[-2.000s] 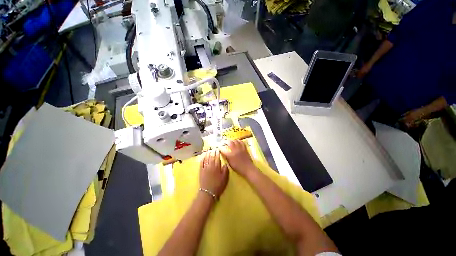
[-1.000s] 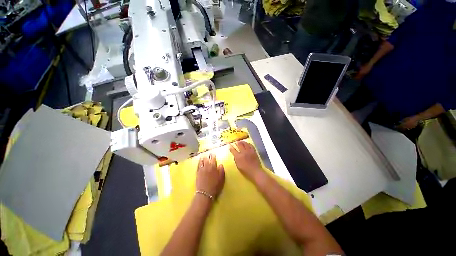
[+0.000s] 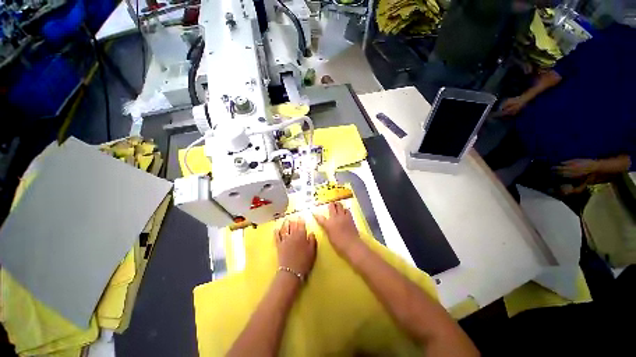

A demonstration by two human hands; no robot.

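Observation:
A large yellow fabric panel (image 3: 349, 300) lies on the machine bed and runs down towards me. My left hand (image 3: 296, 247) rests palm down on it, just in front of the needle area. My right hand (image 3: 339, 229) lies flat on it close by on the right, fingertips near the yellow marked guide (image 3: 335, 194). Neither hand grips the cloth. The white sewing machine head (image 3: 247, 192) with a red logo stands beyond my left hand. The needle area is too bright to make out.
A grey-white sheet (image 3: 84, 223) lies on a stack of yellow panels (image 3: 118, 296) at left. A black plate (image 3: 411, 209) and a tablet-like screen (image 3: 455, 127) are on the white table (image 3: 481, 223). A smaller yellow piece (image 3: 342, 145) lies beyond the needle. A person in dark blue (image 3: 579, 97) is at right.
Both hands have drawn back slightly from the needle area and moved a little apart, staying on the panel. The panel's edge near the guide is more exposed. The view has shifted slightly.

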